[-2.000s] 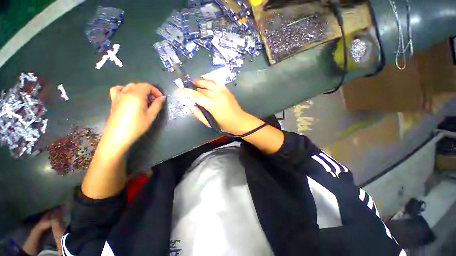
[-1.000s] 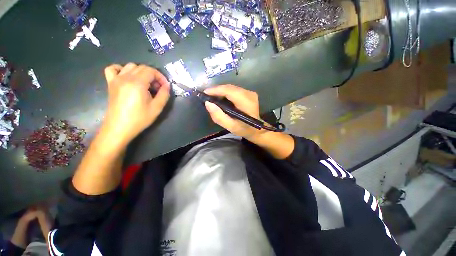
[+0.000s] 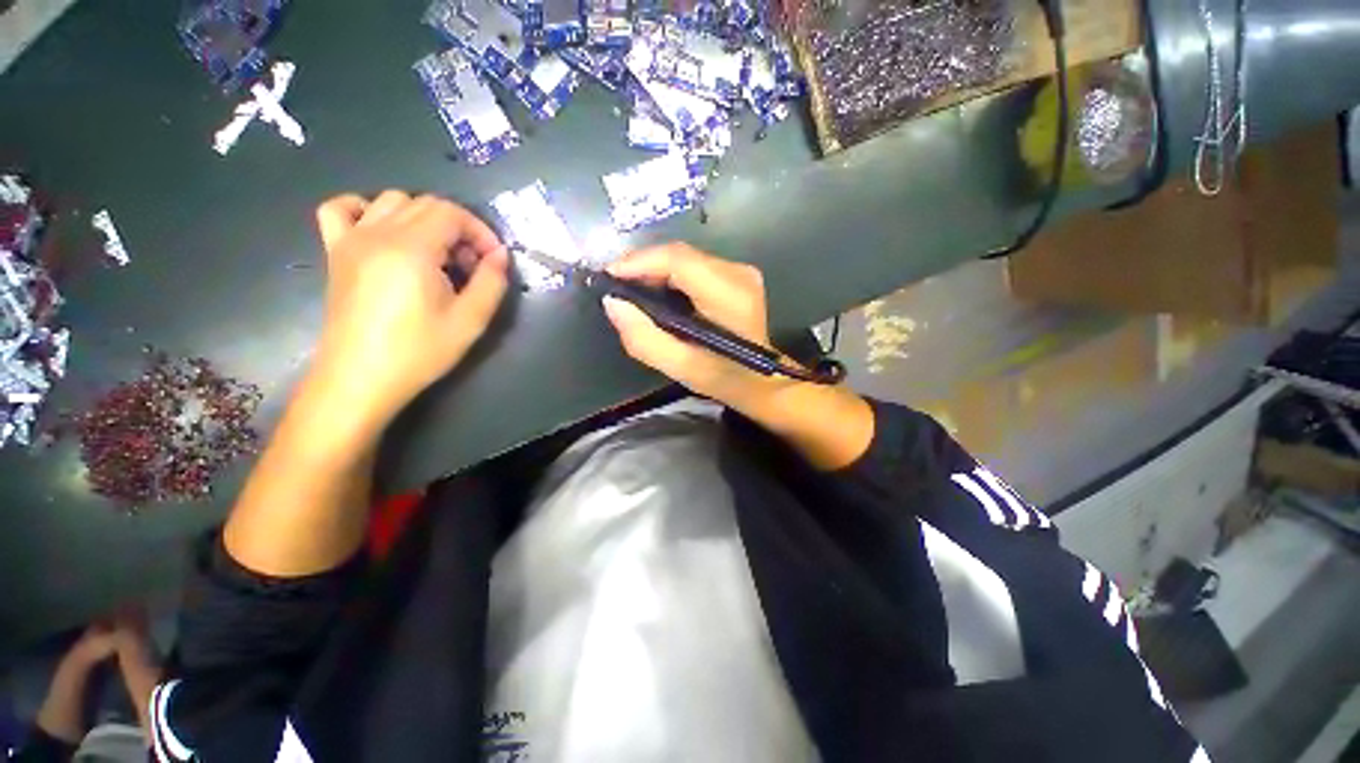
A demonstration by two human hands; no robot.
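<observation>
My right hand [image 3: 694, 321] is closed around the black soldering iron [image 3: 701, 333], its tip pointing left at a small white and blue circuit board [image 3: 534, 227] flat on the dark green bench. My left hand [image 3: 410, 291] is at the board's left edge, thumb and forefinger pinched together. Whether something tiny is between those fingertips cannot be told. A second board [image 3: 653, 190] lies just beyond the iron tip. The heap of boards [image 3: 597, 67] lies farther off. Small red components [image 3: 164, 432] lie in a loose pile left of my left forearm.
White parts [image 3: 23, 321] are heaped at the far left edge, with crossed white strips [image 3: 261, 108] nearer the boards. A brown tray [image 3: 910, 67] of grey bits and a round tip cleaner [image 3: 1101, 122] are at the right. Black cords hang there. Another person's hands [image 3: 102, 656] show at lower left.
The right hand turned the iron from the board heap to point left at a board near my left fingertips. Over the last second both hands have stayed nearly still. The view has shifted.
</observation>
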